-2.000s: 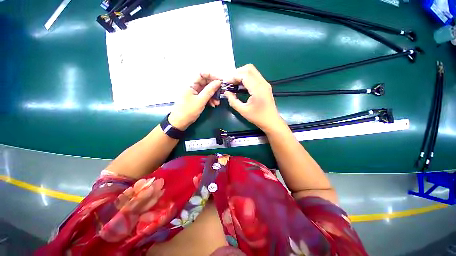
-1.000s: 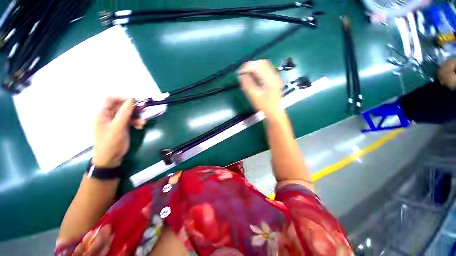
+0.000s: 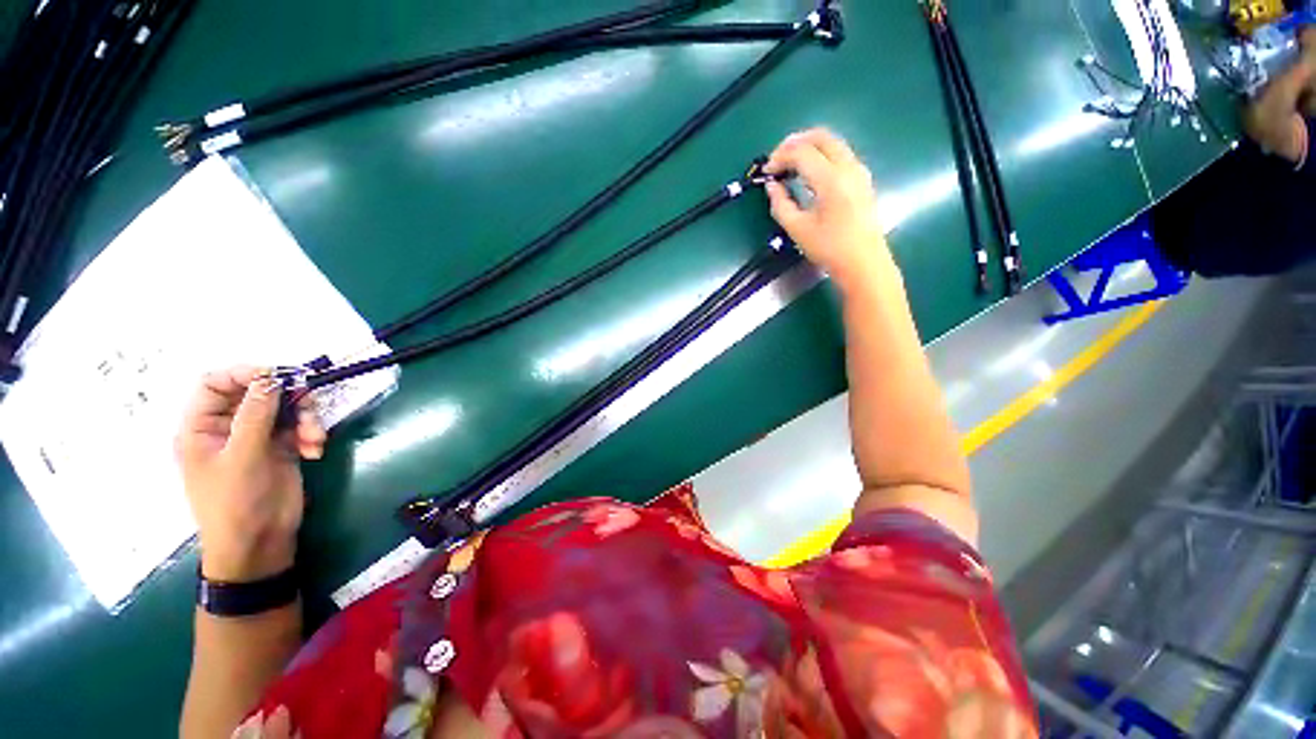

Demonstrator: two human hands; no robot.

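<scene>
A black wire harness (image 3: 534, 299) runs between my two hands above the green bench. My left hand (image 3: 248, 448) holds its left end, a small black connector (image 3: 299, 378) with thin wires, over the corner of the white paper sheet (image 3: 159, 361). My right hand (image 3: 826, 195) holds the connector at the far right end between fingertips, which partly hide it. A second black cable (image 3: 621, 188) leaves the left end and runs up to a connector (image 3: 826, 25) at the top.
More harnesses lie along the steel ruler (image 3: 563, 440) near the front edge, with a connector (image 3: 436, 517) at their left end. Other cables (image 3: 419, 80) lie at the top; a thick bundle (image 3: 72, 130) is top left. A cable pair (image 3: 981, 159) and another person's hand (image 3: 1279, 119) are at the right.
My left hand keeps the left-end connector. My right hand has left it, moved right along the cable and taken hold of the far end. The view has turned and shifted right.
</scene>
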